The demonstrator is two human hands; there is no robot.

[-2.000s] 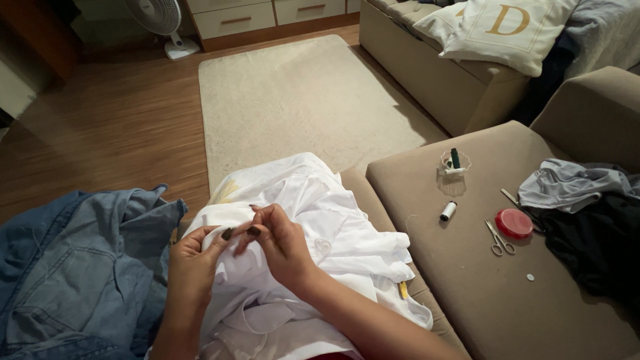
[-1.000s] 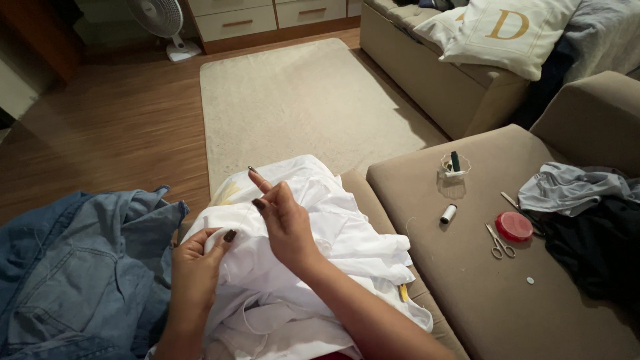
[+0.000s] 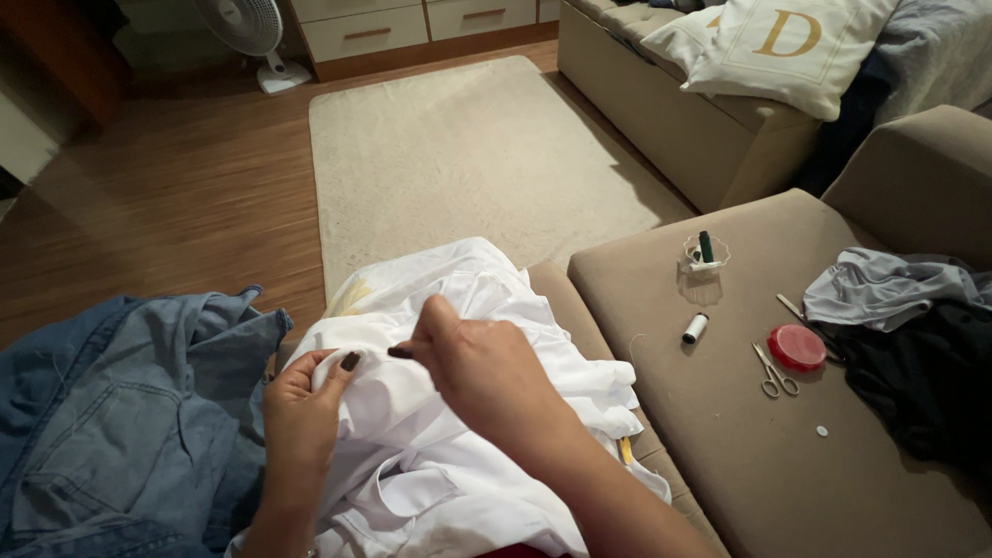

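Note:
White fabric (image 3: 465, 480) with a yellow print lies bunched over my lap. My left hand (image 3: 306, 403) pinches a fold of it between thumb and fingers. Just right of that fold is my right hand (image 3: 473, 356), its fingers curled and the thumb tip close to the cloth; whether it pinches a needle or thread is too small to tell. On the sofa seat to the right are a spool of white thread (image 3: 695, 328), small scissors (image 3: 773, 372), a red round case (image 3: 797, 347), a white button (image 3: 822, 431) and a clear dish (image 3: 725, 256) holding a dark green spool.
Blue denim clothing (image 3: 116, 434) is heaped at my left. Grey and black garments (image 3: 922, 372) lie on the sofa (image 3: 697, 480) at the right. Ahead are a beige rug (image 3: 465, 155), a fan (image 3: 275, 74) by drawers, and a bench with cushions (image 3: 783, 46).
My right hand has moved from beside the left fingers to raised with a finger extended, then turned and curled near the fold. My left hand keeps its pinch on the white fabric.

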